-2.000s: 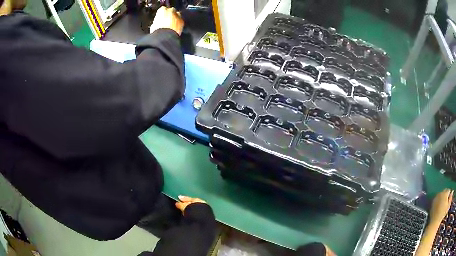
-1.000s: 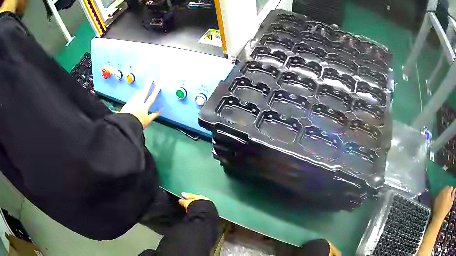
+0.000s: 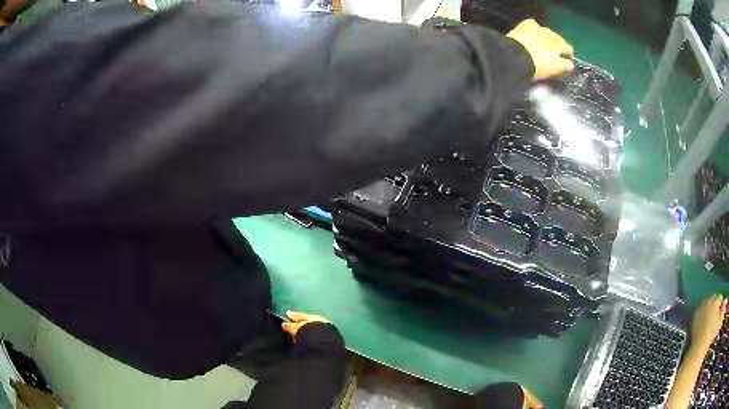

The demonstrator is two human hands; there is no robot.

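Observation:
My left hand (image 3: pixel 300 322), in a black sleeve, rests at the front edge of the green bench mat (image 3: pixel 408 343) with nothing seen in it. My right hand (image 3: pixel 531 398) shows only as a sliver at the bottom edge of the picture; its fingers are mostly hidden. In front of me stands a tall stack of glossy black blister trays (image 3: pixel 480 275). The top tray's visible pockets look empty. Another person's dark sleeve covers its left part, and that person's hand (image 3: pixel 545 52) is at its far edge.
The other person's dark-clothed body (image 3: pixel 136 200) fills the left. At right are a clear plastic bag (image 3: pixel 646 256), a gridded tray of small black parts (image 3: pixel 639 359) and another bare forearm (image 3: pixel 694 355). Grey metal bars (image 3: pixel 694 120) stand at upper right. The blue machine panel is mostly hidden.
The other person's arm has swung from the blue panel rightward across the tray stack, now hiding most of the panel. My hands have stayed about where they were.

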